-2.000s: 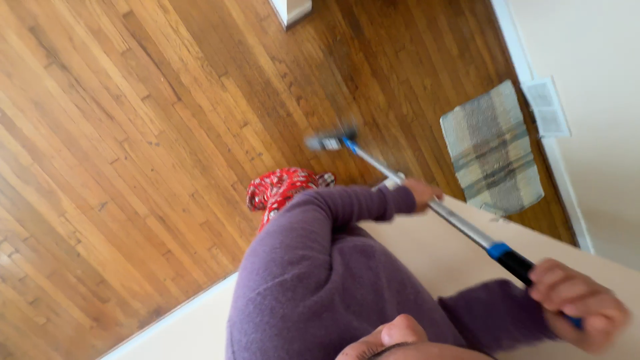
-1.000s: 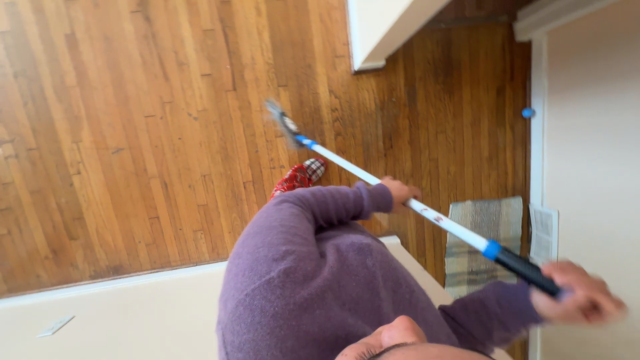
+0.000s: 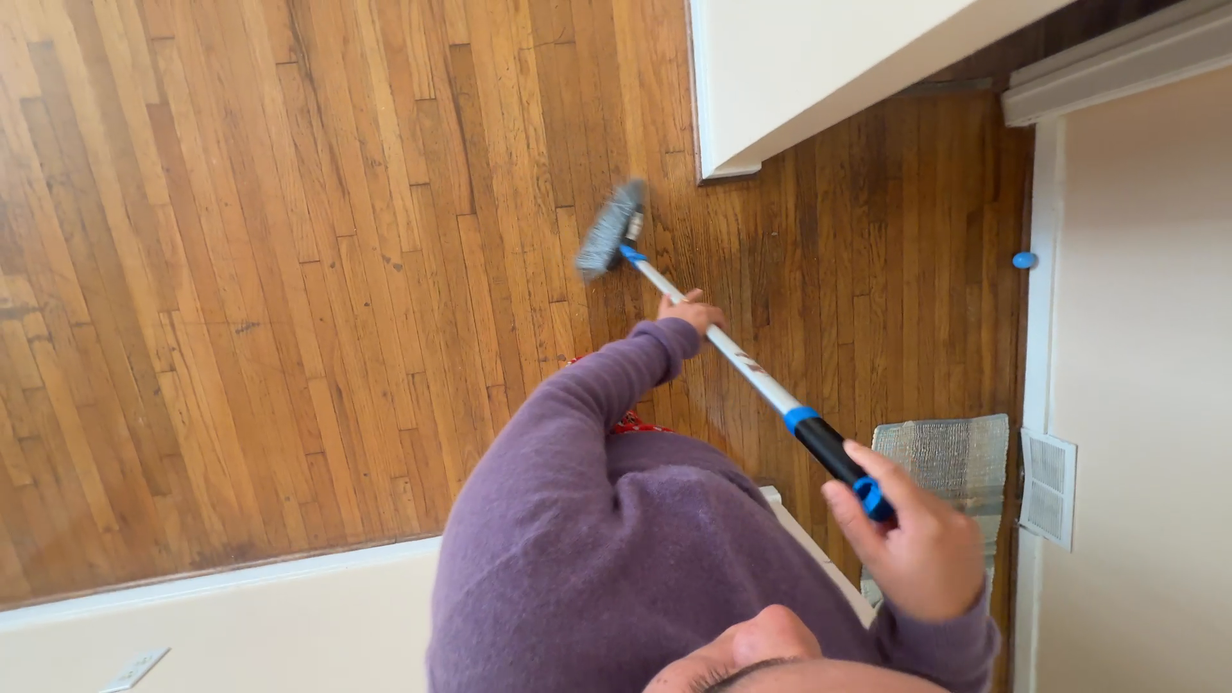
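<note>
A long-handled mop or brush slants across the view; its grey, fuzzy head (image 3: 611,231) is over the wood floor, slightly blurred. My left hand (image 3: 693,314) is closed around the white pole (image 3: 756,373), a little above the blue joint at the head. At the other end, my right hand (image 3: 914,539) holds the black grip (image 3: 828,448), with thumb and forefinger on either side of its blue end cap (image 3: 874,499). Purple sleeves cover both arms. Past my left forearm, a bit of red patterned cloth (image 3: 640,423) shows low down; most of it is hidden.
A white wall corner (image 3: 727,169) juts in at the top. Along the right wall are a blue round object (image 3: 1024,260), a white vent cover (image 3: 1047,489) and a woven rug (image 3: 943,452). A baseboard (image 3: 241,568) runs along the lower left, with a wall plate (image 3: 137,670) below it.
The mop head, left of the wall corner's level a second ago, is now closer to that corner. My left hand is nearer the head along the pole. The view has shifted.
</note>
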